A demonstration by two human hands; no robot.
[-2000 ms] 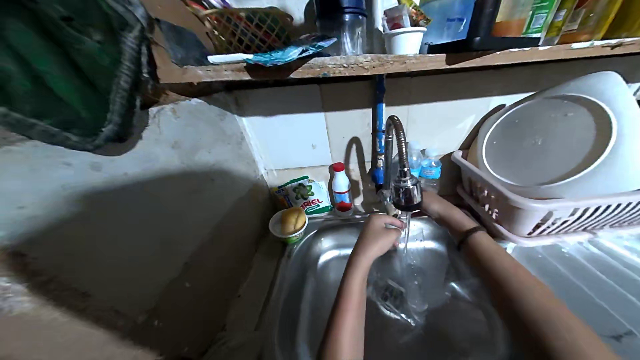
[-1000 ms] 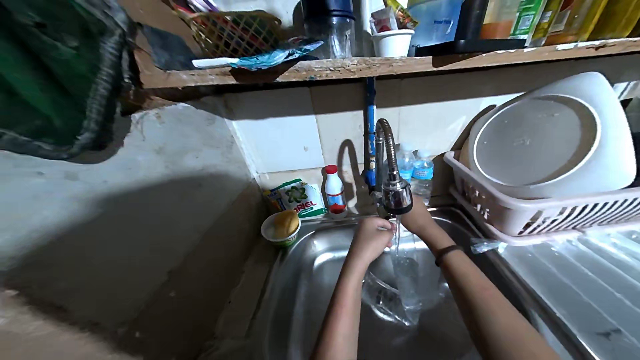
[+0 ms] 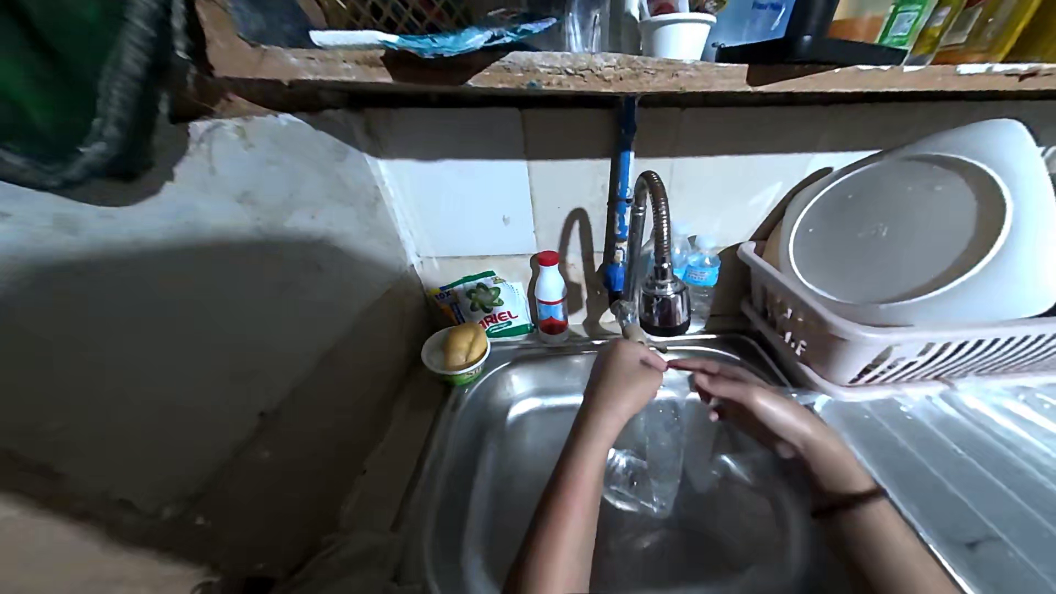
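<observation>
Over a stainless steel sink basin (image 3: pixel 528 528), my left hand (image 3: pixel 625 375) is closed on the top of a clear plastic bag (image 3: pixel 652 462). The bag hangs down into the basin and looks to have some water at its bottom. My right hand (image 3: pixel 755 404) is beside it, its fingertips at the bag's gathered top near my left fingers; whether they pinch it I cannot tell. The flexible-neck faucet (image 3: pixel 664 305) stands just behind both hands, and no stream of water shows below its head.
A bowl (image 3: pixel 458 371) with a yellow sponge, an Ariel detergent packet (image 3: pixel 495 307) and a red-capped bottle (image 3: pixel 550 297) line the back left edge. Small plastic bottles (image 3: pixel 701 272) stand behind the faucet. At right is a pink dish rack (image 3: pixel 891 351) with a large white basin (image 3: pixel 907 223). A wooden shelf (image 3: pixel 577 73) runs above.
My right hand has come away from the faucet to the top of the bag. The water that ran from the faucet a second ago no longer shows.
</observation>
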